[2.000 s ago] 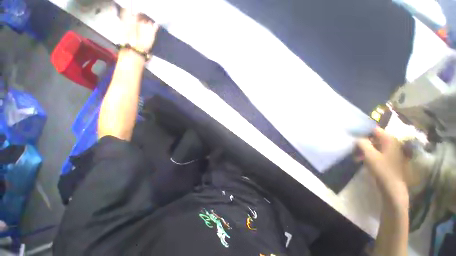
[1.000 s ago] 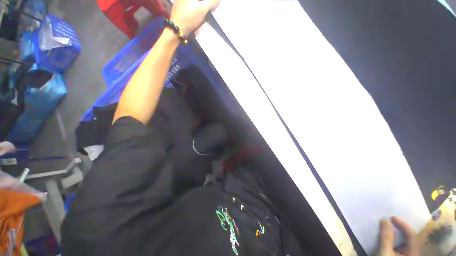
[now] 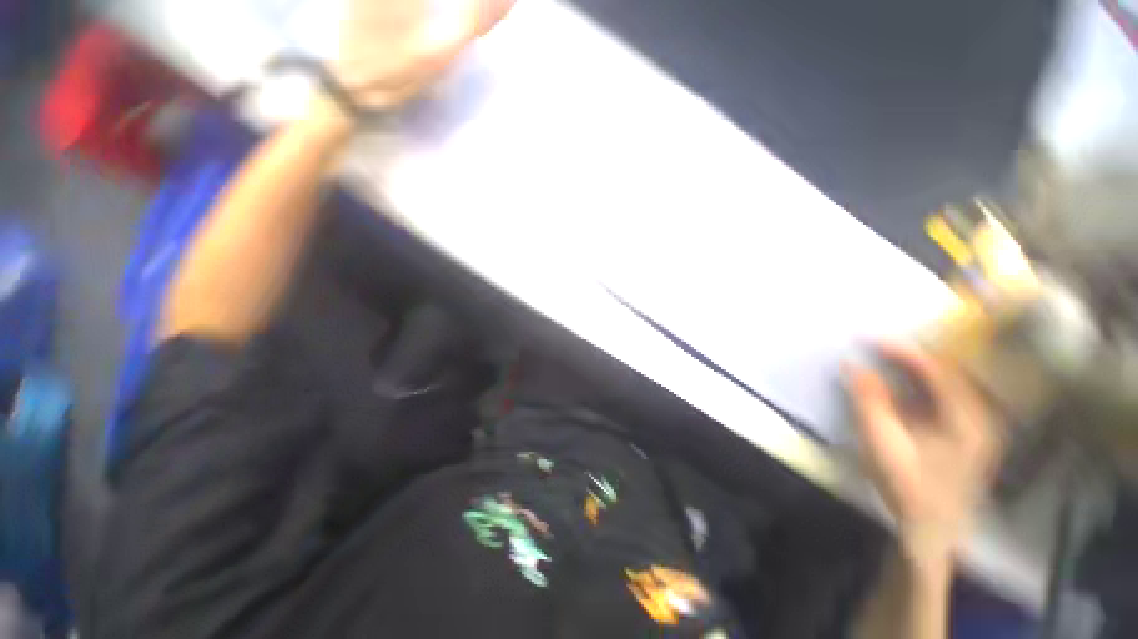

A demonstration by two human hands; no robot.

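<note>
A long pale fabric piece (image 3: 649, 212) lies diagonally across the white table (image 3: 499, 268), over a dark fabric panel (image 3: 861, 100). A thin dark edge shows along its near side. My left hand (image 3: 406, 44) is at the upper left on the pale fabric, blurred and partly cut off by the top edge. My right hand (image 3: 924, 431) is at the pale fabric's right end, thumb and forefinger on or just over it; whether they grip it is not clear. The sewing machine (image 3: 1086, 225) is blurred at the right, with the lit needle area beside the fabric.
A red plastic thing (image 3: 106, 106) and a blue basket (image 3: 175, 250) stand on the floor at the left, with more blue items (image 3: 31, 424) at the left edge. My lap, in black clothing, is below the table's front edge.
The camera view has swung back and forth, and the machine shows more again than one second ago. The pale fabric now covers most of the dark strip seen along its near side two seconds ago.
</note>
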